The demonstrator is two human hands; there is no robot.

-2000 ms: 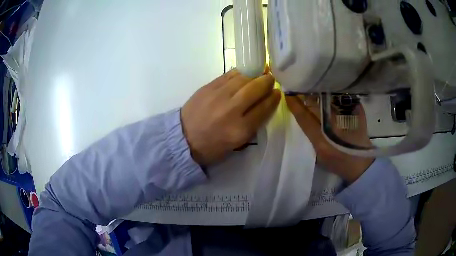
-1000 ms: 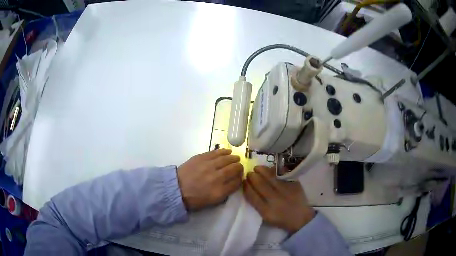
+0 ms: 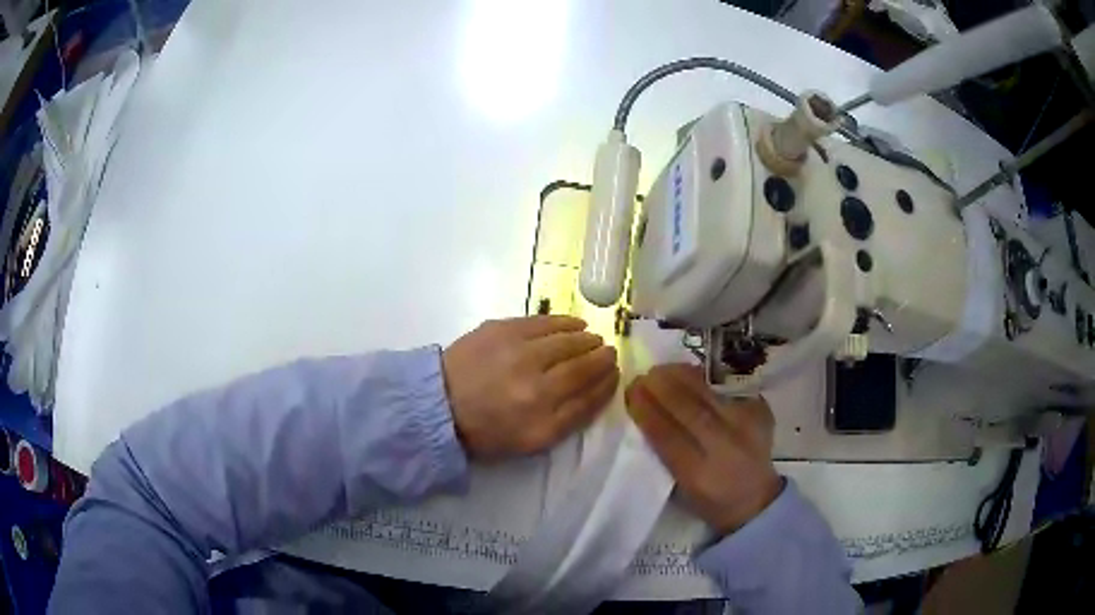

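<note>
A white fabric piece [image 3: 600, 493] runs from the needle area down over the table's front edge. My left hand [image 3: 528, 387] lies on its left side, fingers together and pressing the cloth just below the needle. My right hand [image 3: 708, 439] lies on its right side, fingertips on the cloth. The presser foot [image 3: 622, 320] is just beyond my fingertips, lit yellow; the needle itself is too small to make out. The sewing machine head [image 3: 708, 228] stands above and to the right.
The lamp [image 3: 610, 222] hangs left of the head. A flat black phone-like rectangle [image 3: 863, 393] lies on the machine bed. Black scissors [image 3: 997, 511] are at the right end. White strips [image 3: 72, 204] hang at the left, above a blue tray with a red-and-white spool [image 3: 29, 466].
The view has moved back from the close machine head, then shifted slightly. Both hands stay on the cloth below the needle, and its lower part has changed its folds.
</note>
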